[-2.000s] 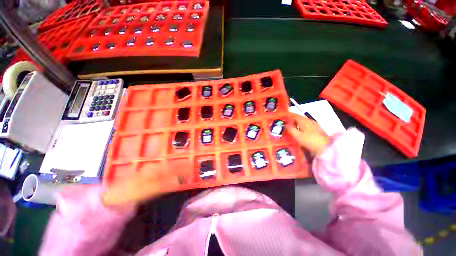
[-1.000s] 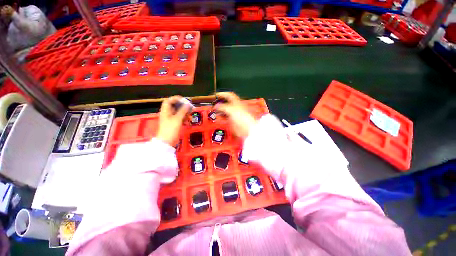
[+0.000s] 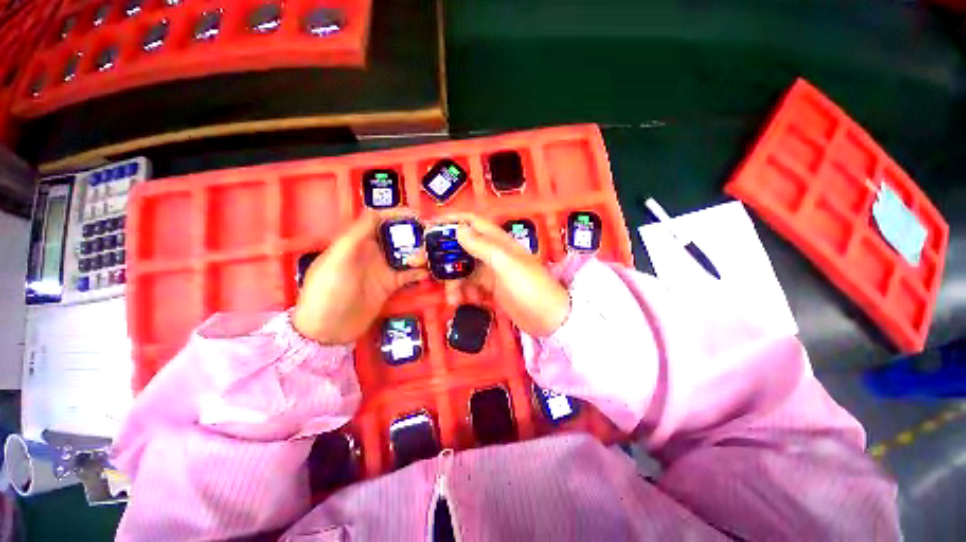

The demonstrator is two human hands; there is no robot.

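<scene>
My left hand [image 3: 350, 277] holds a smartwatch unit [image 3: 401, 242] with a lit, whitish screen over the middle of the red compartment tray [image 3: 233, 173]. My right hand [image 3: 510, 277] holds a second smartwatch unit [image 3: 449, 252] with blue and red marks on its dark screen, right beside the first. Both screens face up. Several other watch units lie in the tray pockets, some lit, some dark, such as a dark unit [image 3: 492, 414] near the front. My hands and pink sleeves hide part of the tray.
At right are a white record sheet [image 3: 720, 260], a marker pen [image 3: 682, 238] on it, and a second red tray [image 3: 847, 191] with a pale blue tag [image 3: 899, 223]. At left are a calculator [image 3: 101, 227] and a written form [image 3: 76, 365]. A full red tray [image 3: 228, 74] stands upper left.
Both hands have moved from the tray's back row toward its middle, and the two watch units are now held side by side. The top right pocket now shows empty. The view has shifted closer.
</scene>
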